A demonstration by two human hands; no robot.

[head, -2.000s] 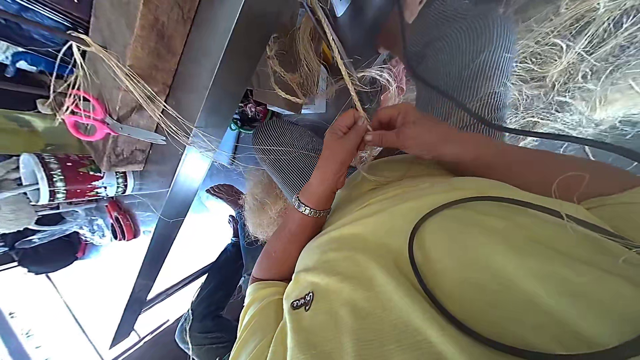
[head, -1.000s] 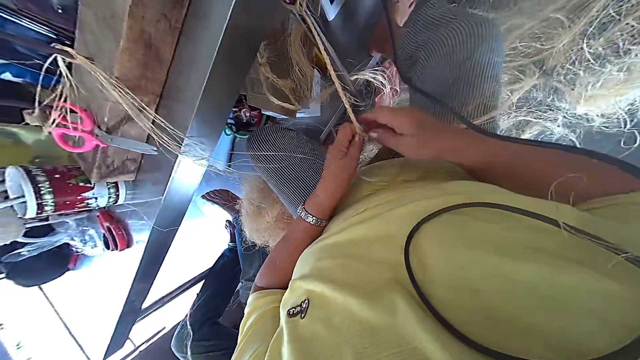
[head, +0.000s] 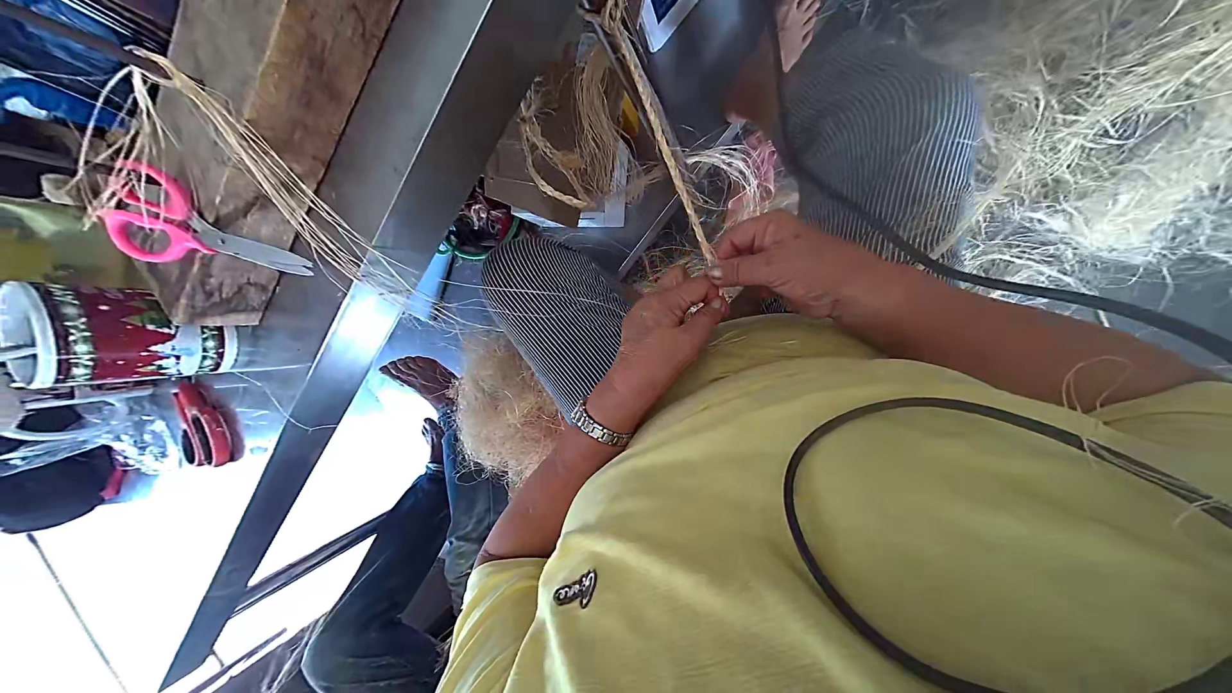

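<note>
A thin braid of pale plant fibre (head: pixel 659 130) runs down from the top centre, and both hands meet at its lower end. My left hand (head: pixel 669 322), with a metal-band watch (head: pixel 599 425) on the wrist, pinches the fibres just below the braid. Beside it, touching, my right hand (head: pixel 794 265) grips the braid's end between thumb and fingers. The exact crossing of the strands is hidden by the fingers. Loose fibres (head: pixel 736 168) fan out beside the braid above my right hand. Long thin strands (head: pixel 279 178) stretch from the wooden board toward my lap.
Pink-handled scissors (head: pixel 159 226) lie on a wooden board (head: pixel 313 87) at the upper left. A metal frame bar (head: pixel 361 318) crosses diagonally. Fibre bundles (head: pixel 587 125) hang by a cardboard box; loose fibre (head: pixel 1088 144) spreads at the upper right. A dark cable (head: pixel 972 279) crosses above my right forearm.
Both hands have stayed together at the lower end of the braid, with only a small shift of the fingers. The scissors still lie on the board.
</note>
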